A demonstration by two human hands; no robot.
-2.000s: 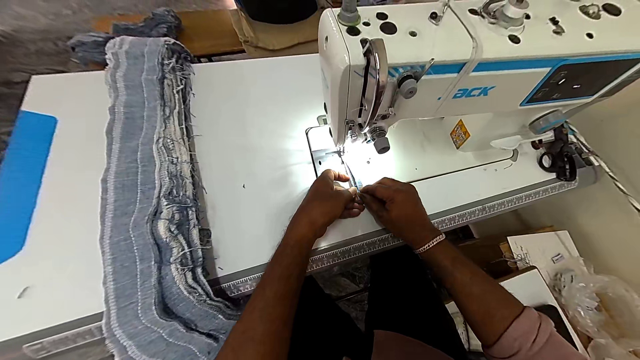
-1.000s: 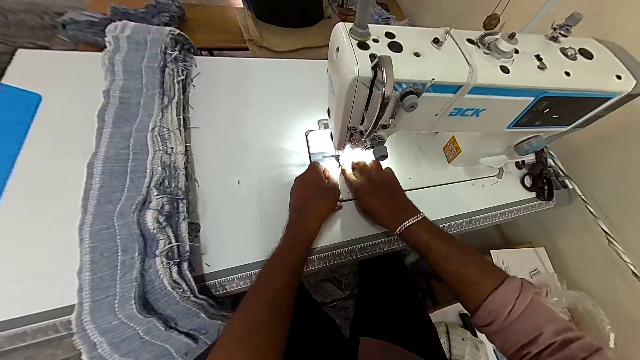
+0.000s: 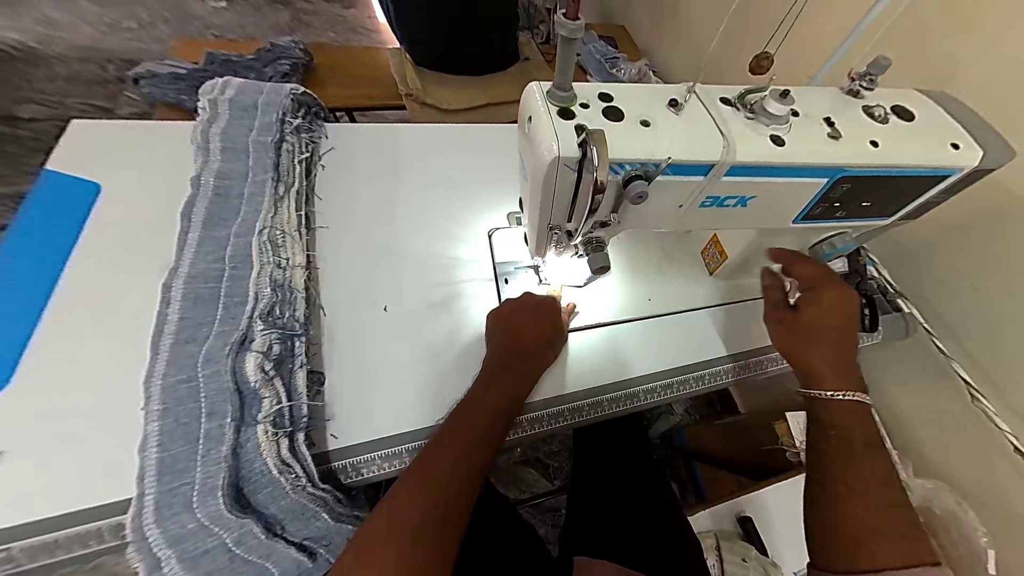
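Note:
A white industrial sewing machine (image 3: 640,184) stands on the table, its lamp lighting the needle area (image 3: 548,272). Just in front of the presser foot rests my left hand (image 3: 528,328), fingers bent down at the plate; whether it pinches anything is hidden. My right hand (image 3: 812,312), with a bracelet at the wrist, is raised at the machine's right end near the handwheel, thumb and fingers apart, with a small pale spot between them that I cannot identify. A stack of frayed blue-grey striped fabric strips (image 3: 216,320) lies left of the machine and hangs over the front edge.
Black-handled scissors (image 3: 868,288) are at the machine's right end, beside a twisted cord (image 3: 960,376). A measuring tape (image 3: 640,396) runs along the table's front edge. Behind are a wooden bench (image 3: 352,76) and a crumpled cloth (image 3: 224,72). A blue patch (image 3: 48,256) marks the table's left side.
My right hand has left the needle area and moved right, toward the handwheel end. My left hand stays by the presser foot.

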